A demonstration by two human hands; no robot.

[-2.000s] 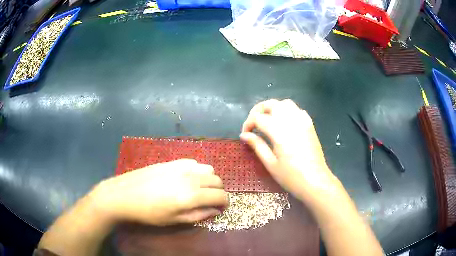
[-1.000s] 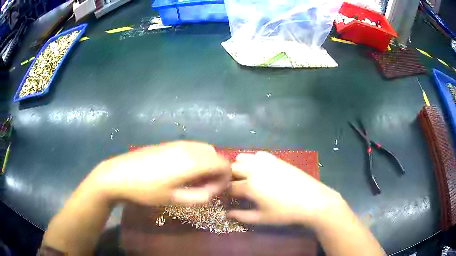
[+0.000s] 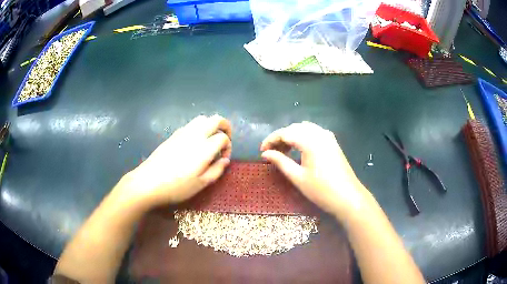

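The red-brown perforated board (image 3: 250, 186) lies crosswise in front of me on a dark brown base board (image 3: 239, 269). A heap of tiny gold-silver metal parts (image 3: 247, 233) lies along its near edge. My left hand (image 3: 194, 158) is over the board's left part, fingertips at its far edge, thumb and fingers close together. My right hand (image 3: 308, 161) is at the far edge right of centre, thumb and forefinger curled close together. Whether either hand pinches a tiny part is too small to tell. The hands hide both ends of the board.
Open pliers (image 3: 410, 166) lie right of my right hand, with stacked plates (image 3: 485, 186) beyond. A blue parts tray (image 3: 53, 64) is far left. At the back are a blue bin (image 3: 211, 12), a clear plastic bag (image 3: 311, 41), a red bin (image 3: 404, 33) and a spare plate (image 3: 440, 72).
My hands have moved from close together over the heap to apart at the board's far edge. The heap now shows as a wide strip along the near edge.
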